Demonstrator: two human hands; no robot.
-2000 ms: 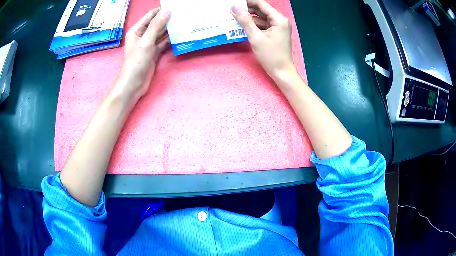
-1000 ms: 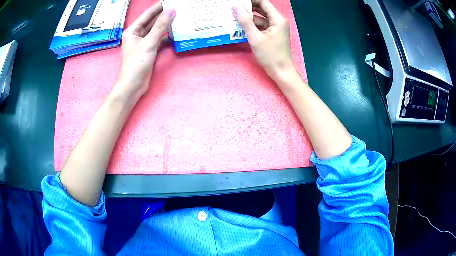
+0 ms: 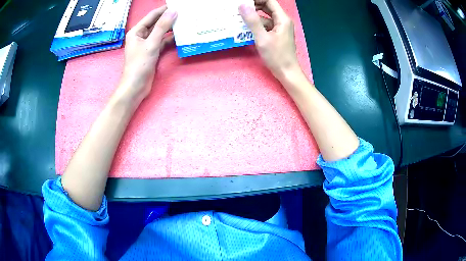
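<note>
A white printed carton (image 3: 207, 25) with a blue lower edge and a small barcode is at the top centre, cut off by the frame's top edge. My left hand (image 3: 148, 43) holds its left side, thumb on the printed face. My right hand (image 3: 273, 38) holds its right side, thumb on the face near the barcode. Fingers behind the carton are partly hidden. Whether it is a flat carton or a closed box, I cannot tell. A stack of flat cartons (image 3: 92, 38), white and blue with a dark rectangle on top, lies at the mat's upper left corner.
The pink-red mat (image 3: 214, 117) lies on the dark green bench (image 3: 345, 76). A digital scale (image 3: 429, 56) with a metal pan stands at the right, with a white tag (image 3: 384, 66) and dark cable beside it. A white object (image 3: 6, 71) is at the far left edge.
The carton has tilted and shifted slightly between my hands, its lower blue edge dipping a little compared with one second ago. Both hands keep hold of it. The stack has not moved.
</note>
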